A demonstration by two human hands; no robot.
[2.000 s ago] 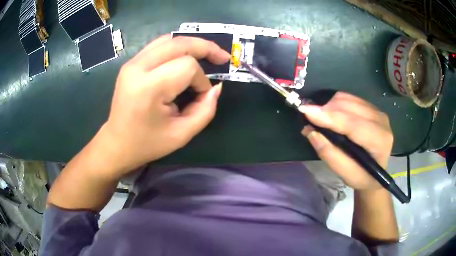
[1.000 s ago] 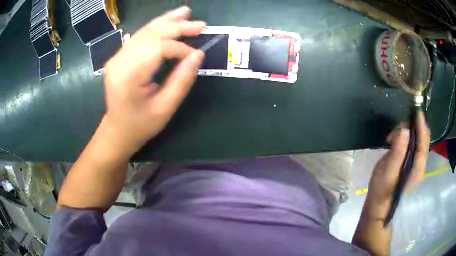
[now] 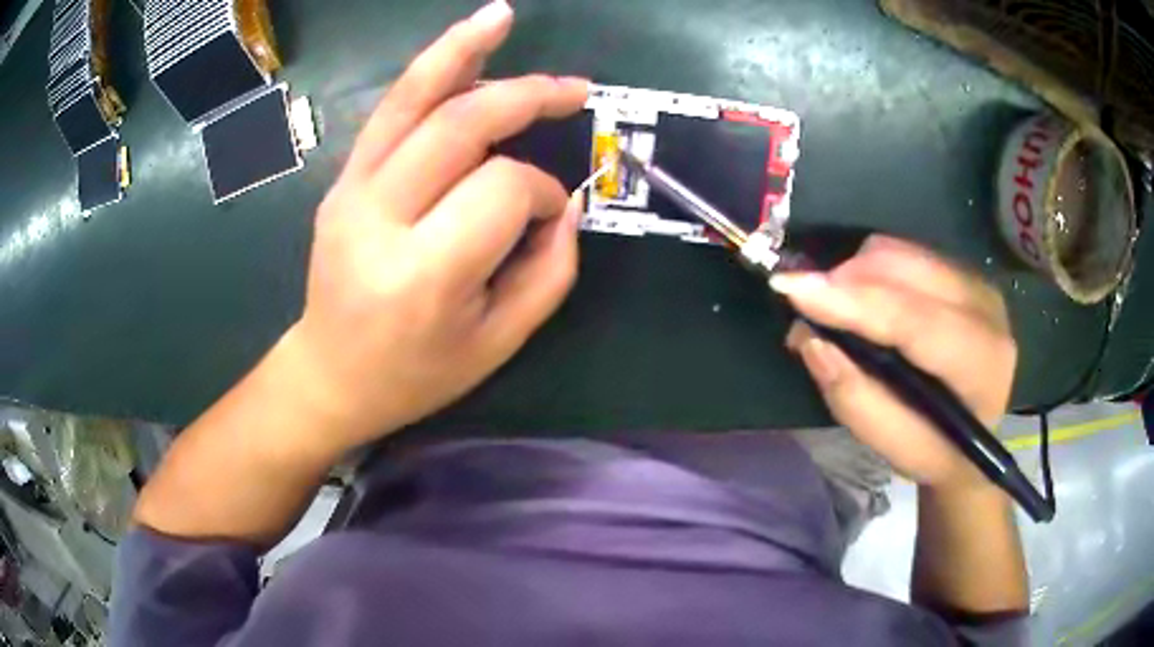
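The phone circuit board (image 3: 683, 104) lies flat on the dark green bench, white with red patches at its right end and a dark square on it. The orange flex cable (image 3: 608, 167) shows mid-board. My right hand (image 3: 905, 341) holds the soldering iron (image 3: 918, 392), its tip at the pale area beside the flex cable. My left hand (image 3: 443, 234) covers the board's left part. A thin silvery solder wire (image 3: 590, 181) sticks out between its thumb and finger towards the flex cable.
Stacked LCD screens (image 3: 215, 76) with orange edges lie in two rows at upper left. A round tape roll (image 3: 1028, 190) with red letters stands at right. A brown box (image 3: 936, 28) is at upper right. The iron's cord (image 3: 1045, 455) hangs at lower right.
One second ago the iron was at the tape roll; my right hand has brought it back left to the board. My left hand has moved right, to the flex cable.
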